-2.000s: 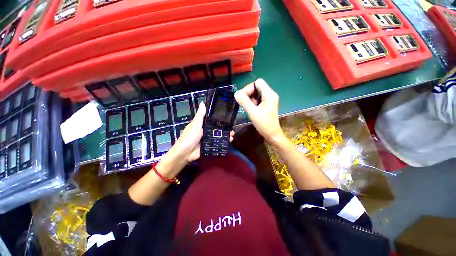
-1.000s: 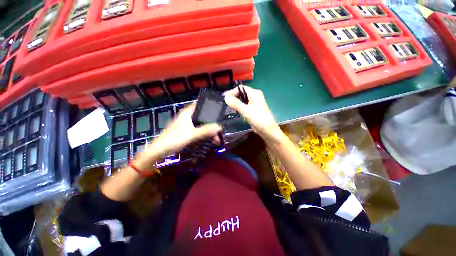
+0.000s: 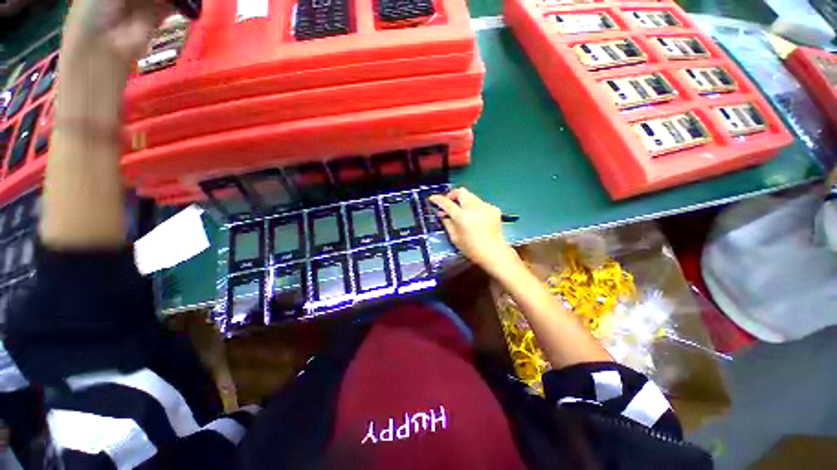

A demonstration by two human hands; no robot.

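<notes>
My left hand point(image 3: 124, 32) is blurred and partly cut off by the top edge, over the left end of the stacked foam trays. A dark thing point(image 3: 186, 7) shows beside its fingers; I cannot tell whether it is held. My right hand point(image 3: 473, 225) is at the right end of the clear lens tray, fingertips at a black-bordered display window point(image 3: 433, 209). A thin dark stick point(image 3: 509, 218) sticks out of this hand to the right. The tray holds two rows of display windows, such as one with a grey centre point(image 3: 364, 223).
Red-orange foam trays point(image 3: 303, 115) are stacked behind the lens tray, with black keypad phones point(image 3: 323, 16) on top. Another foam tray point(image 3: 587, 119) holds gold-and-silver handsets at the right. A white piece point(image 3: 172, 240) lies left. Yellow liners point(image 3: 587, 289) fill a bag below the edge.
My left hand has left the lens tray and moved up and left over the foam stack. The phone is no longer between my hands. My right hand has lowered to the lens tray's right end.
</notes>
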